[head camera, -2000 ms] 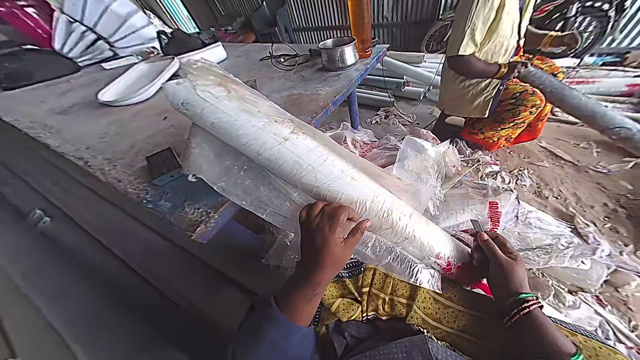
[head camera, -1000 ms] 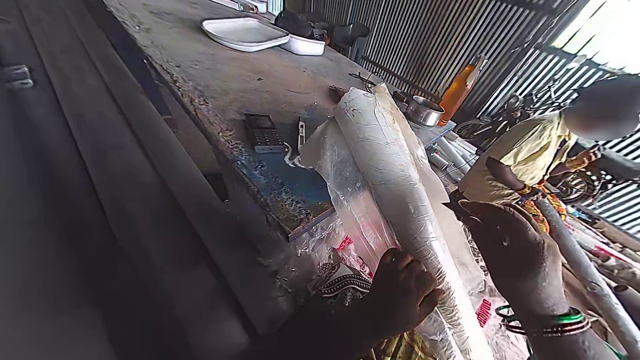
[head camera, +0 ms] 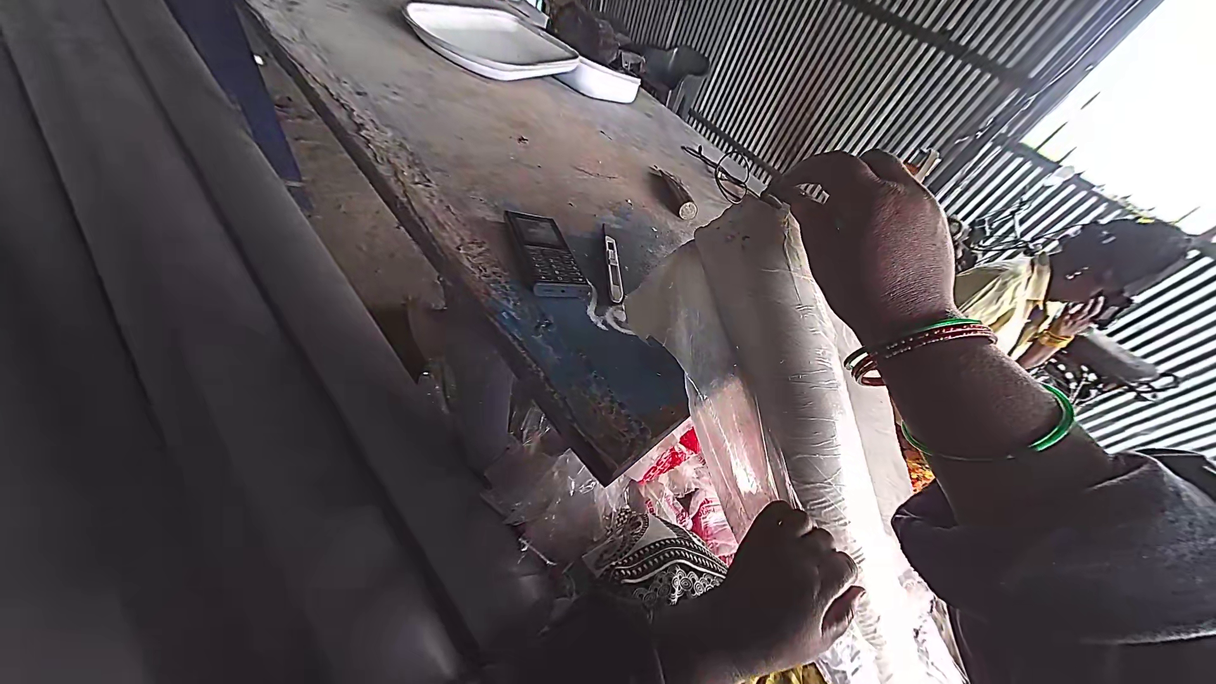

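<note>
A long roll wrapped in clear plastic film [head camera: 798, 380] runs from the table's corner down toward my lap. My right hand [head camera: 869, 237], with bangles at the wrist, is at the roll's far end, its fingers curled around a small dark tool whose tip barely shows. The tool looks like a blade, but its kind cannot be told. My left hand [head camera: 793, 579] rests with bent fingers on the near part of the roll, at the film's edge. Loose film hangs off the roll's left side.
On the worn table [head camera: 456, 152] lie a keypad mobile phone [head camera: 546, 255], a utility knife [head camera: 613, 269], a short brown cylindrical piece [head camera: 673, 193] and a white tray [head camera: 489, 40]. Another person [head camera: 1007, 294] sits at the right. Loose plastic wrapping [head camera: 560, 503] lies below the table corner.
My right hand has moved along the roll from its near end to its far end. My left hand stays on the near part. The view has turned strongly.
</note>
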